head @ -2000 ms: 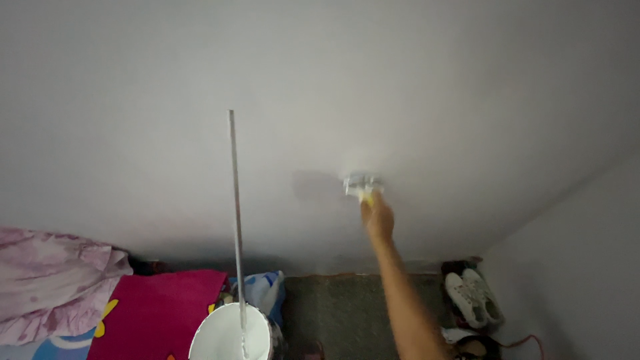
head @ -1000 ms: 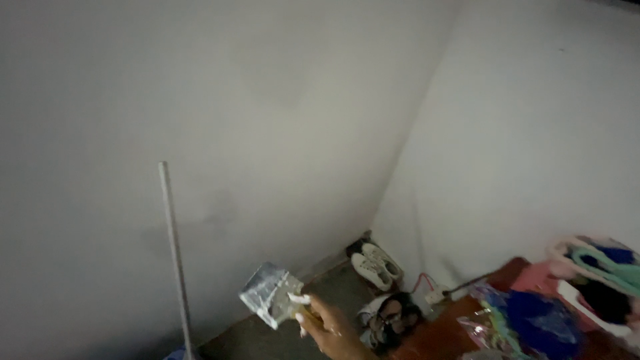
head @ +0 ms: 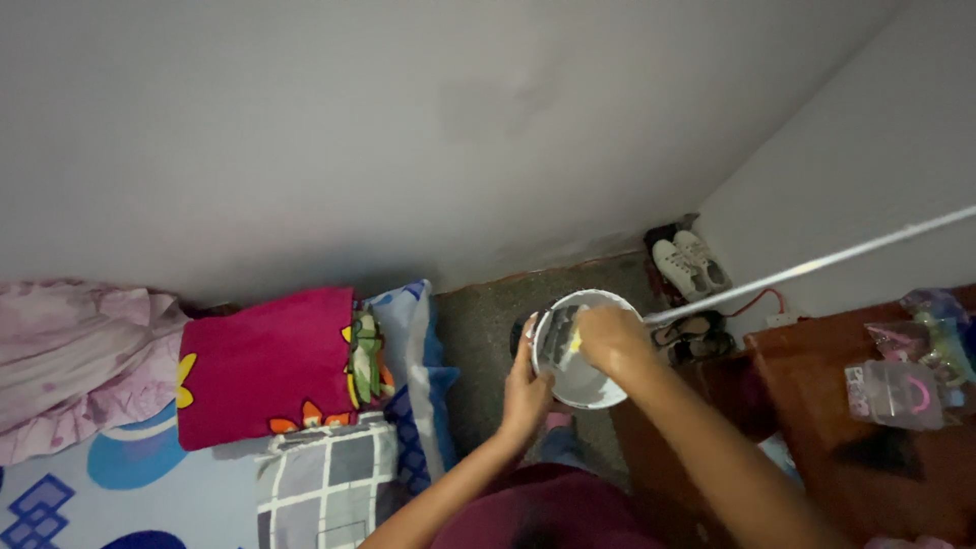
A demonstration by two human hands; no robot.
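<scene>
My left hand point(head: 528, 393) grips the left rim of a white bucket point(head: 593, 398). Inside the bucket's mouth, my right hand point(head: 614, 343) is closed on the yellow handle of a wide flat tool point(head: 563, 329), a brush or putty knife; the picture does not settle which. The tool's dark, white-smeared head lies against the inner left side of the bucket. A long pale pole point(head: 808, 267) slants from the bucket's right rim up to the right edge of the view; its lower end is hidden. Darker patches point(head: 476, 110) show on the grey-white wall point(head: 305, 152).
A bed with a magenta cushion point(head: 263, 370), a checked cloth point(head: 328, 480) and a blue pillow point(head: 419, 328) stands at left. White sneakers point(head: 690, 263) and dark sandals point(head: 698, 335) lie by the corner. At right, a brown wooden table point(head: 808, 381) bears a clear plastic box point(head: 896, 396).
My right hand has gone from the wall into the bucket with the tool. My left hand has come into view on the rim. The pole, upright before, leans to the right. The view has swung.
</scene>
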